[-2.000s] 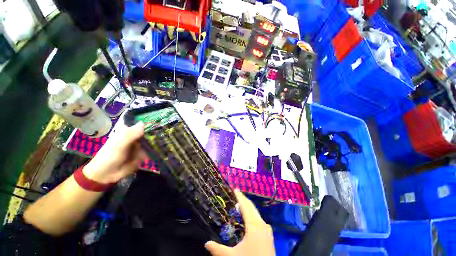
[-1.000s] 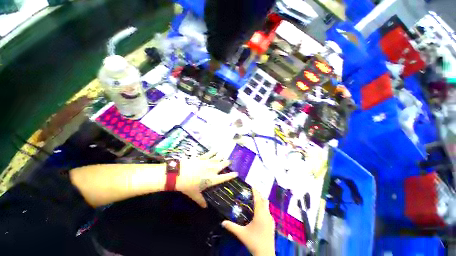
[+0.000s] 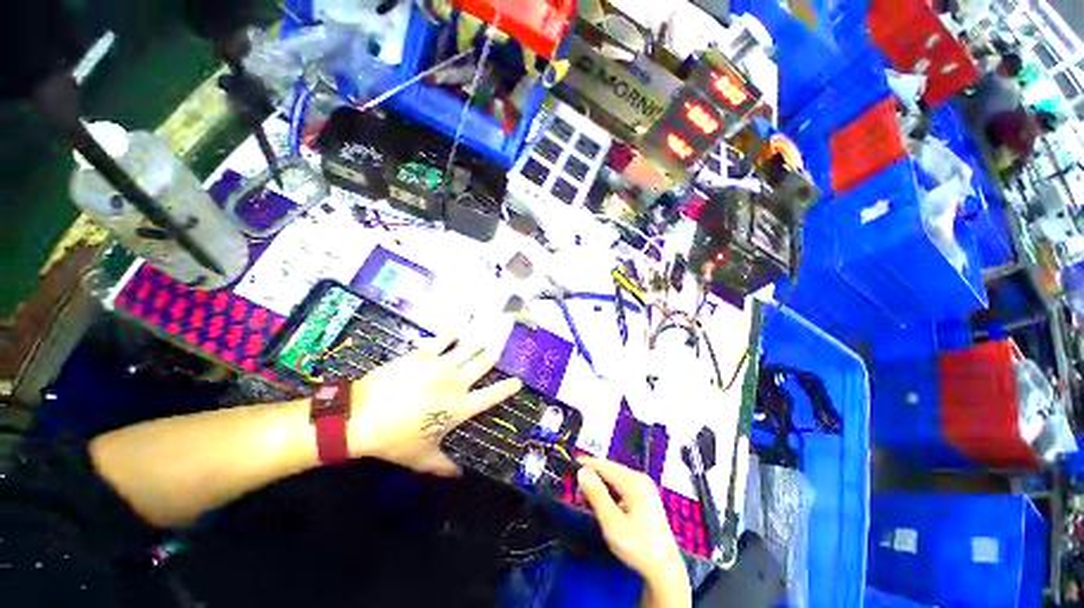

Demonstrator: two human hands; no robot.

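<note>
An open black unit (image 3: pixel 380 346) lies on the bench's printed sheets along the front edge. Its green circuit board (image 3: pixel 321 325) is at the left end. Yellowish lines run along the tray, and blue parts and wires are at the right end. My left hand (image 3: pixel 430 406) lies across the unit's middle with spread fingers, thumb on the near side, and hides part of it. My right hand (image 3: pixel 628 505) is at the unit's right end, thumb and fingertips close together beside the wires. Whether they pinch a wire or the edge cannot be told.
A white wash bottle (image 3: pixel 161 208) stands left, behind a blurred dark rod. Tangled leads (image 3: pixel 666 315) and a power strip (image 3: pixel 559 154) lie behind the unit. A small black tool (image 3: pixel 699 475) lies at the bench's right edge. A blue bin (image 3: pixel 846 475) with black cables stands right.
The unit was held up and tilted two seconds ago and now lies on the bench. My left hand moved from its board end to its middle. The right hand's fingers have drawn together.
</note>
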